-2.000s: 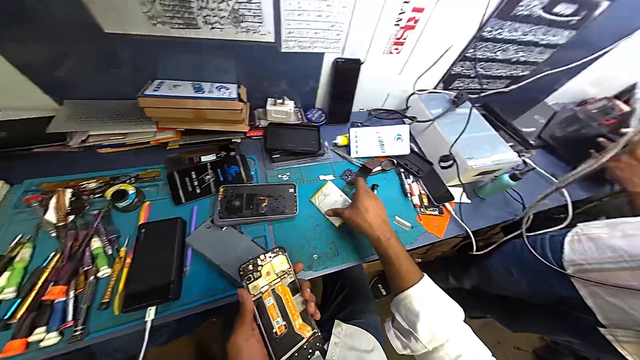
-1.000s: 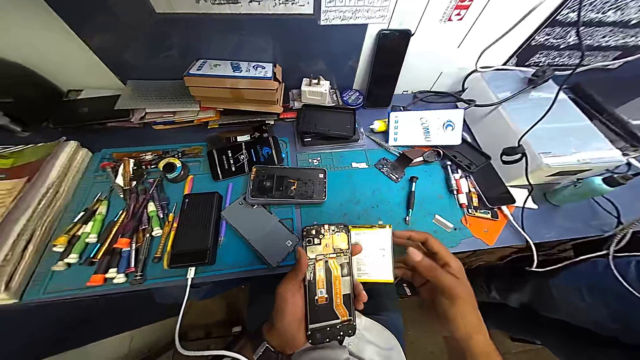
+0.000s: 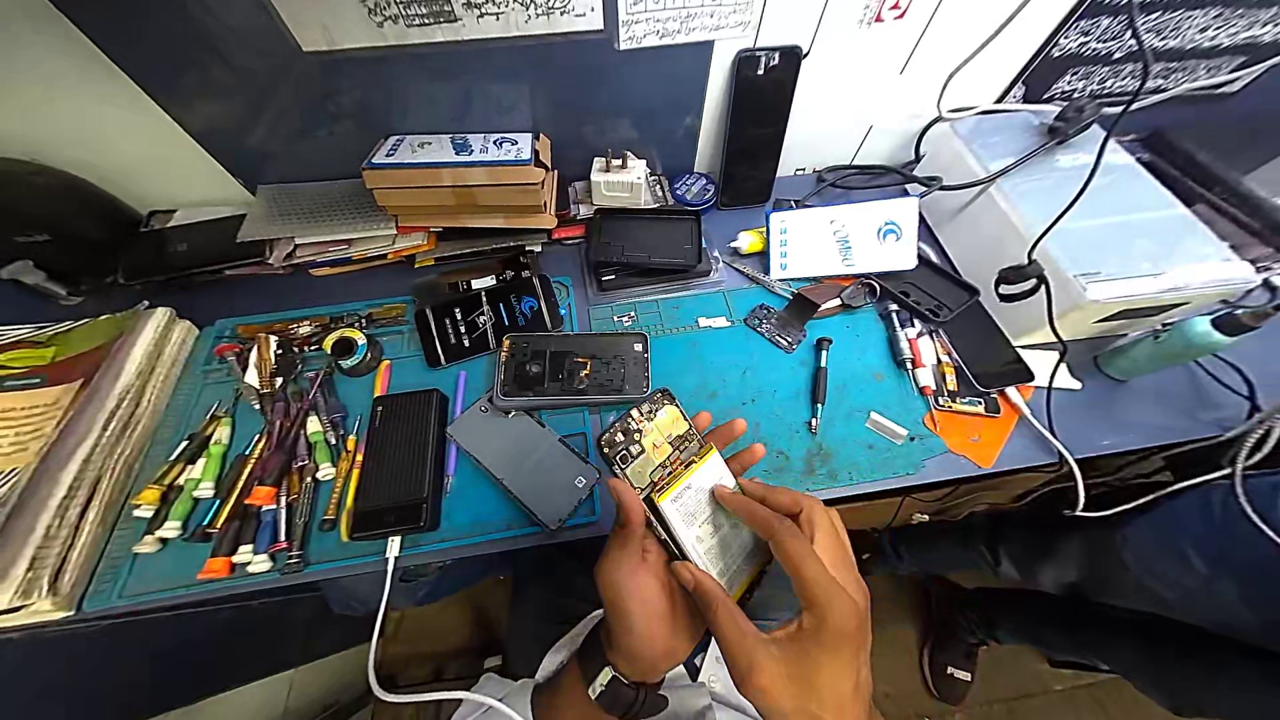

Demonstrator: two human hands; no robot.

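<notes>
An opened smartphone (image 3: 650, 440) lies tilted in my left hand (image 3: 650, 590), its circuit board bare at the upper end. Over its lower part lies a white battery pack (image 3: 710, 520) with yellow edges. My right hand (image 3: 800, 610) has its thumb and fingertips on the battery, pressing or holding it against the phone. Beyond my hands on the teal mat are a grey phone back cover (image 3: 525, 462), a black phone frame (image 3: 573, 367) and a screwdriver (image 3: 820, 385).
Many screwdrivers (image 3: 270, 480) crowd the mat's left side beside a black power bank (image 3: 400, 462) with a white cable. Stacked boxes (image 3: 460, 190) stand at the back. A loose circuit board (image 3: 776, 328), an orange piece (image 3: 975, 430) and a whitish machine (image 3: 1090, 220) are to the right.
The battery, in my right hand over the mat two seconds ago and beside the phone one second ago, now lies over the phone's lower part. My right hand has closed in on it.
</notes>
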